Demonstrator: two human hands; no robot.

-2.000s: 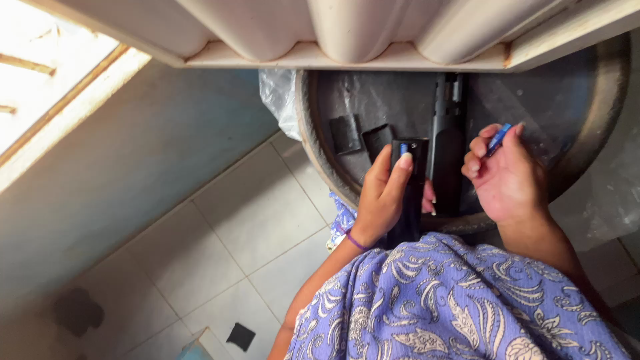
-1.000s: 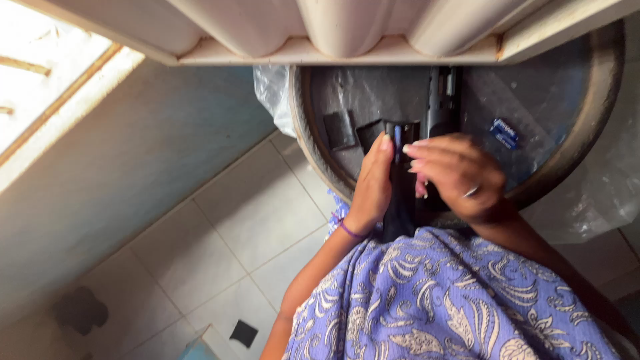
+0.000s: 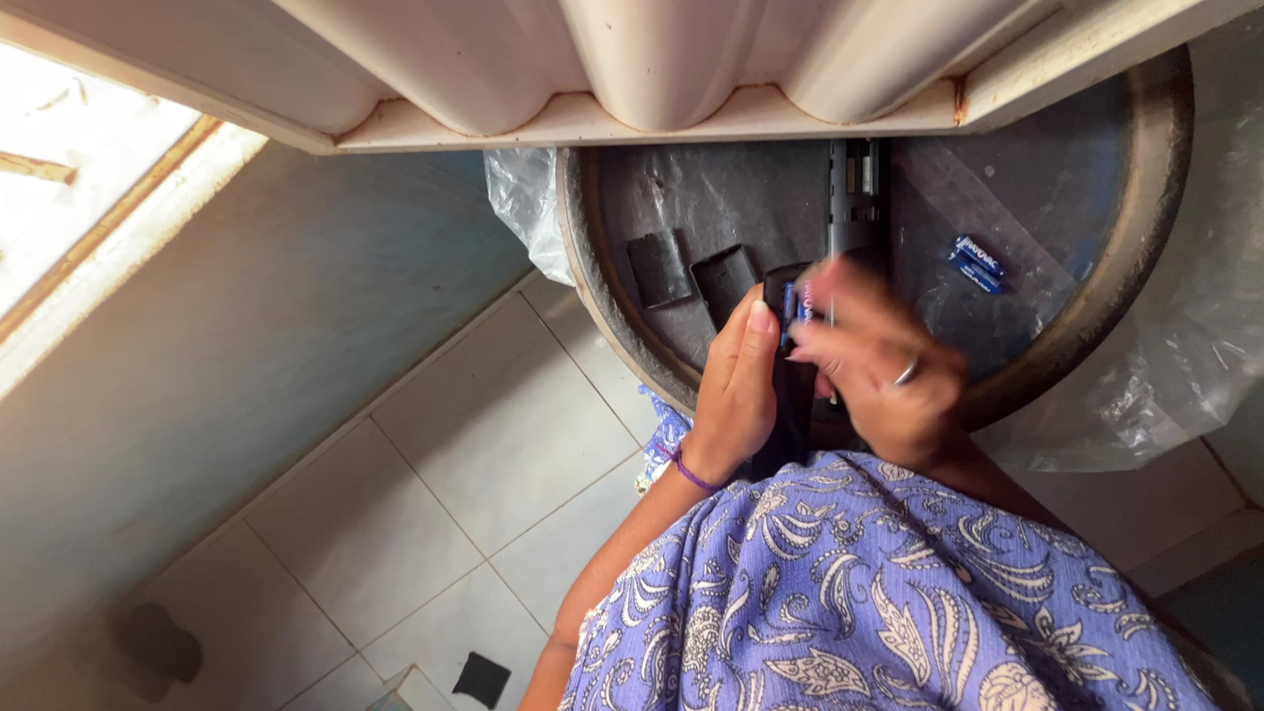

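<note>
My left hand (image 3: 739, 385) grips a long black plastic device (image 3: 787, 395) whose open compartment shows blue batteries (image 3: 798, 304). Over that compartment my right hand (image 3: 879, 370), wearing a ring, has bent fingers, blurred, at the batteries; whether they pinch one I cannot tell. Behind my hands lies another black device (image 3: 857, 193) with an uncovered slot. Two loose blue batteries (image 3: 978, 265) lie side by side on the plastic to the right. To the left are two black plastic covers, one flat (image 3: 660, 269) and one tilted (image 3: 726, 279).
A round table with a raised dark rim (image 3: 1136, 247) holds these things, with clear plastic sheeting (image 3: 1136, 395) over its right edge. A ridged white panel (image 3: 632, 133) overhangs the far side. On the tiled floor lies a black square piece (image 3: 481, 679).
The blue battery that my right hand held two seconds ago is out of its fingers. My right hand has moved left onto the compartment, and loose blue batteries now show on the table.
</note>
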